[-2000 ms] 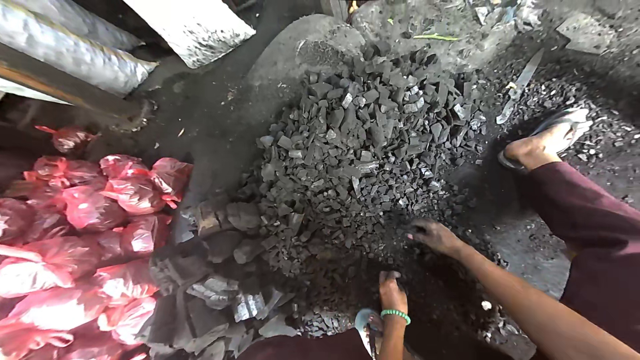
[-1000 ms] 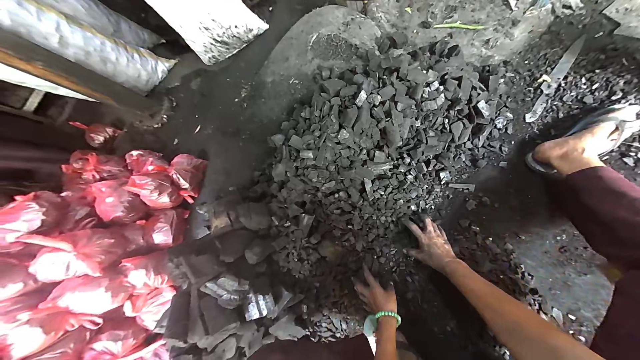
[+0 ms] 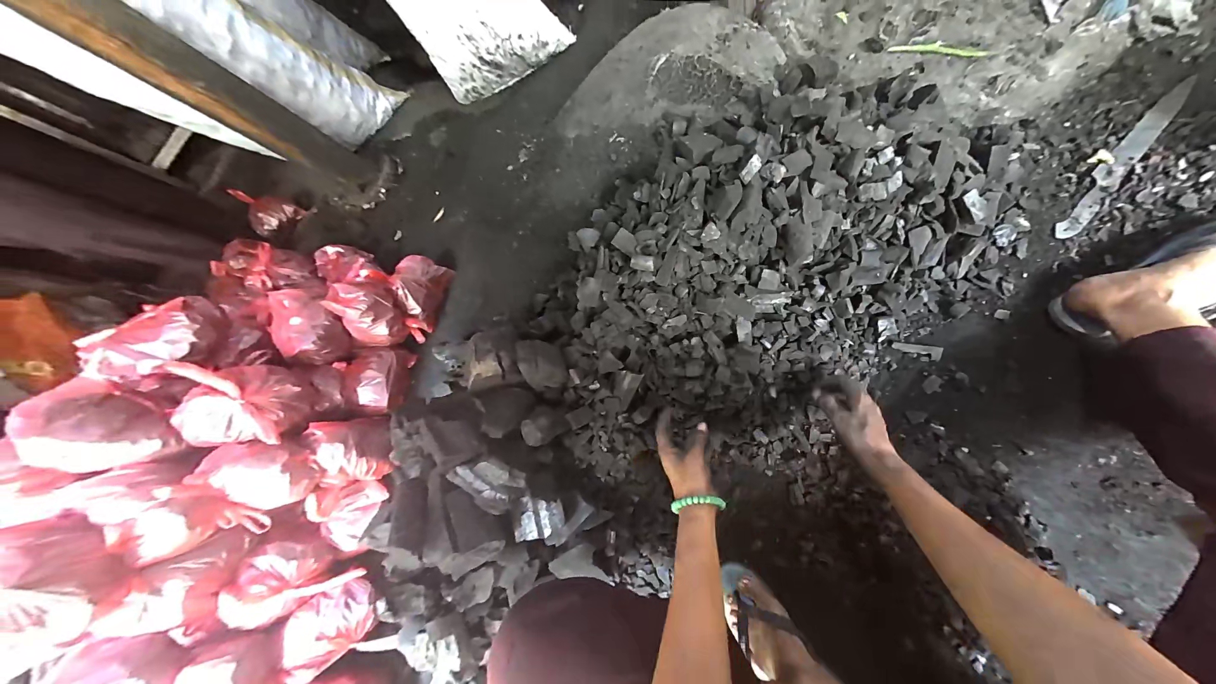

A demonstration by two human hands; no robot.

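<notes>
A heap of broken charcoal pieces (image 3: pixel 760 247) lies on the dark ground in front of me. My left hand (image 3: pixel 684 456), with a green beaded bracelet (image 3: pixel 698 503) at the wrist, touches the heap's near edge, thumb and fingers apart. To its right, my right hand (image 3: pixel 855 418) is at the same edge, its blackened fingertips bent toward the charcoal. Whether any pieces lie under those fingers cannot be told. Larger charcoal chunks (image 3: pixel 456 513) lie to the left of my left hand.
Tied red plastic bags (image 3: pixel 237 408) are piled at the left. A long flat blade (image 3: pixel 1130 152) lies at the upper right, above my sandaled foot (image 3: pixel 1130 294). Stuffed white sacks (image 3: pixel 313 76) and a wooden beam (image 3: pixel 190 76) stand at the upper left.
My left hand has moved forward to the heap's near edge. The spread fingers of my right hand have drawn in and bent. The view has shifted left.
</notes>
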